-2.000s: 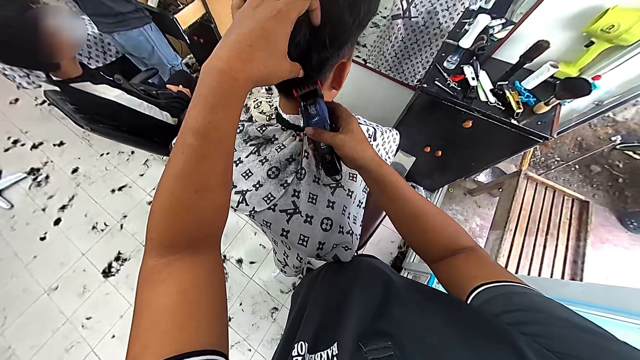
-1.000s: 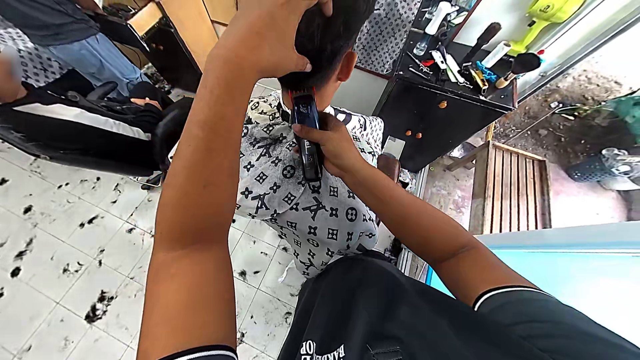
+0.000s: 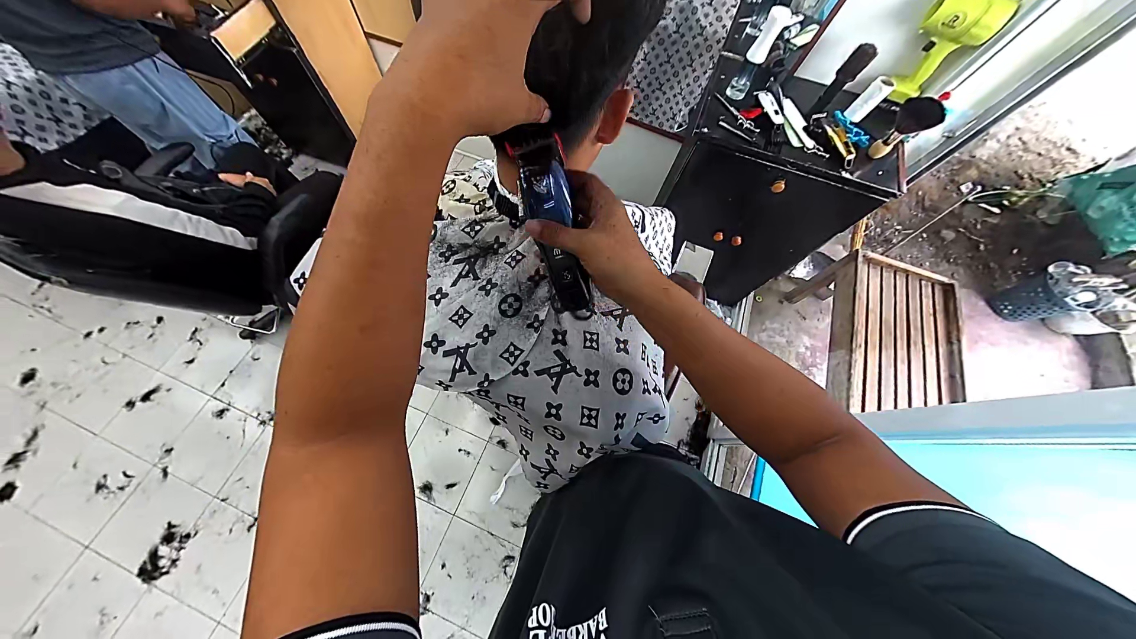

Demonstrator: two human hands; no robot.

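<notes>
My right hand (image 3: 603, 232) is closed around a blue and black hair clipper (image 3: 548, 200). The clipper stands upright, its blade end at the lower back of a seated person's dark-haired head (image 3: 572, 71). My left hand (image 3: 484, 67) lies against the left side and back of that head, thumb pointing toward the clipper's blade; its fingers are partly cut off by the top edge. A white barber cape (image 3: 550, 355) with a black printed pattern covers the person's shoulders and back, with loose hair clippings on it.
At right, a black cabinet (image 3: 772, 213) holds brushes, clips and a spray bottle (image 3: 765, 40); a lime-green hair dryer (image 3: 954, 35) hangs beyond. Another person sits in a black chair (image 3: 133, 231) at left, with someone in jeans (image 3: 155, 106) standing behind. Hair clippings dot the tiled floor (image 3: 98, 461).
The view has shifted, bringing more of the slatted wooden piece outside into sight. The clipper stays in my right hand at the back of the head, and my left hand stays on the head.
</notes>
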